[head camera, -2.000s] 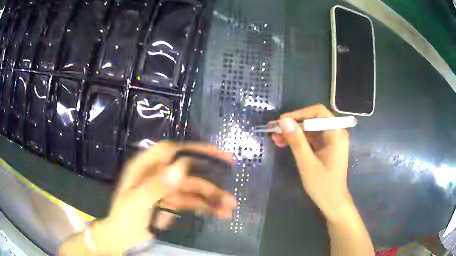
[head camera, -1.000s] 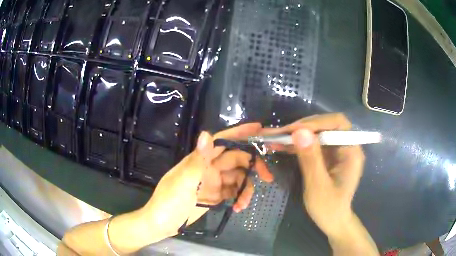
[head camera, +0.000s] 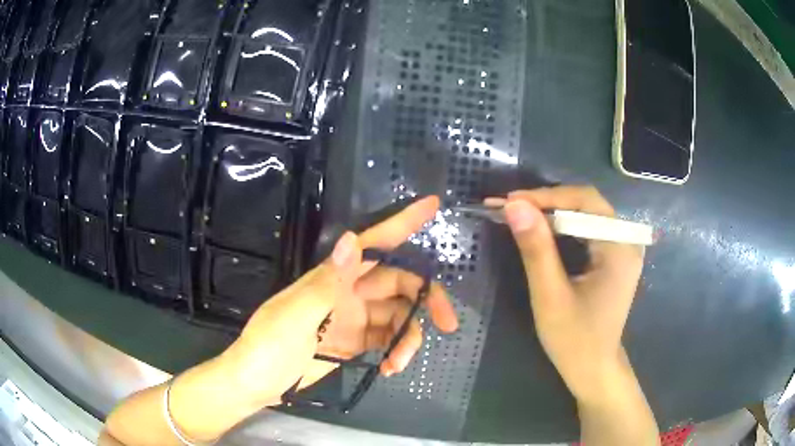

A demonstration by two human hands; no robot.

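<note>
My left hand (head camera: 349, 318) holds a thin black plastic frame (head camera: 404, 334), tilted, with its crossbar below the palm and its index finger stretched over the carrier sheet. My right hand (head camera: 567, 270) is shut on white tweezers (head camera: 601, 227) held like a pen. The tweezers' metal tips point left, over the bright specks of the sheet; I cannot tell whether they touch it or hold a piece. The clear carrier sheet (head camera: 500, 96) lies on the bench with rows of dark dots and bright specks, partly hidden by my left hand and the frame.
A glossy black blister tray (head camera: 199, 122) with rectangular pockets fills the left side. A smartphone with a pale rim (head camera: 655, 91) lies at the upper right on the dark bench mat (head camera: 567, 104). A pale rail curves along the far right edge.
The tweezers' tips were at the frame one second ago and are now apart from it, over the sheet. The frame, blurred at first, is now tilted in my left hand. The view has shifted slightly.
</note>
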